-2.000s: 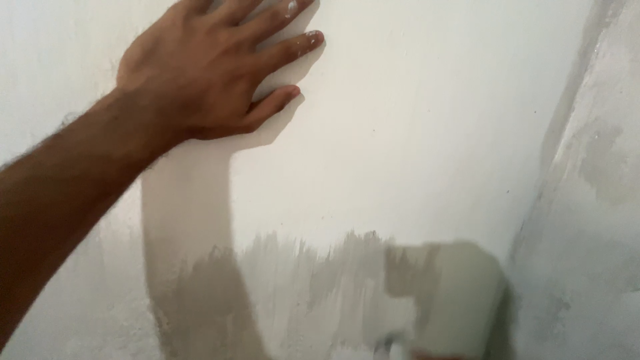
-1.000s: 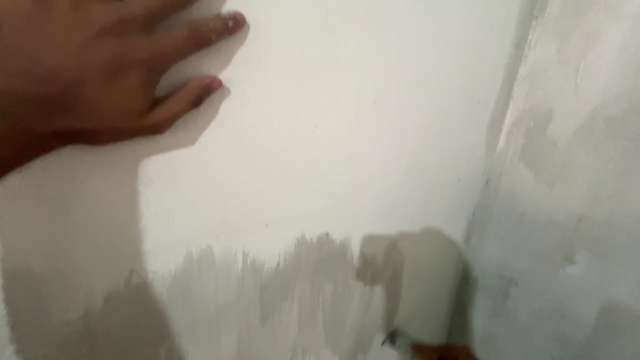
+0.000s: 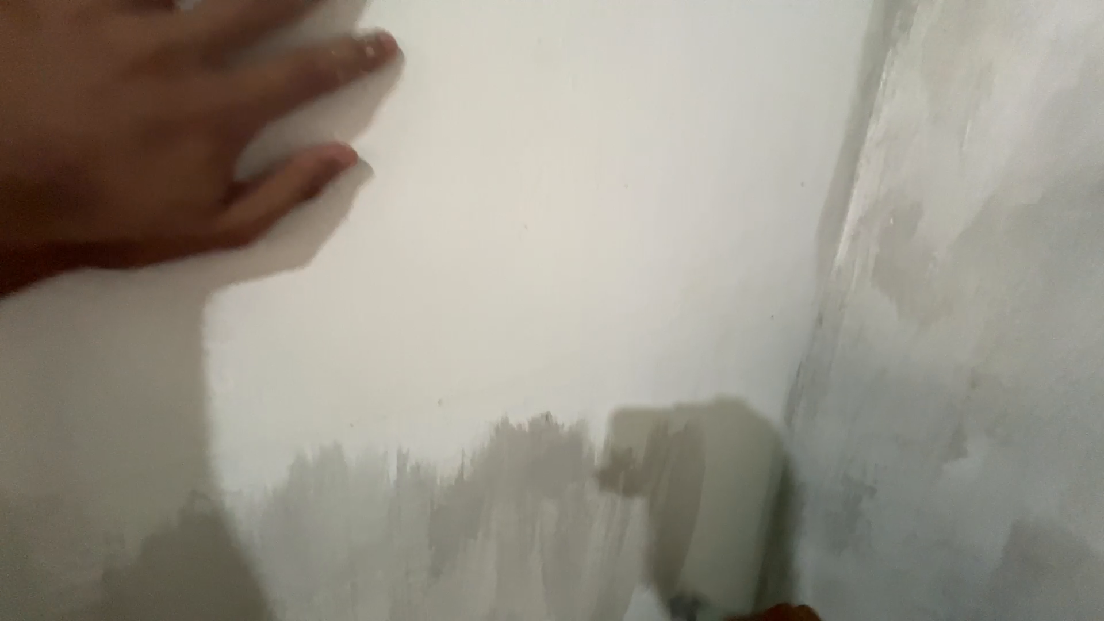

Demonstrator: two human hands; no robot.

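My left hand point(image 3: 172, 129) lies against the smooth white wall point(image 3: 552, 259) at the upper left, fingers spread, with pale specks on one fingertip. At the bottom edge, right of centre, only a small part of my right hand point(image 3: 780, 612) shows. Beside it is a small dark part of a tool point(image 3: 686, 604), which the hand appears to hold; its type cannot be told. A blocky shadow falls on the wall above them. Around and left of the tool, the white coating gives way to a ragged, streaky grey patch point(image 3: 535, 483).
An inside corner point(image 3: 828, 293) runs down the right side. Beyond it stands an adjoining wall point(image 3: 975, 345) with blotchy grey and white patches. The shadow of my left hand and arm covers the lower left of the white wall.
The view has shifted to the right, so the corner and my left hand sit further left in the picture. My left hand remains spread on the wall.
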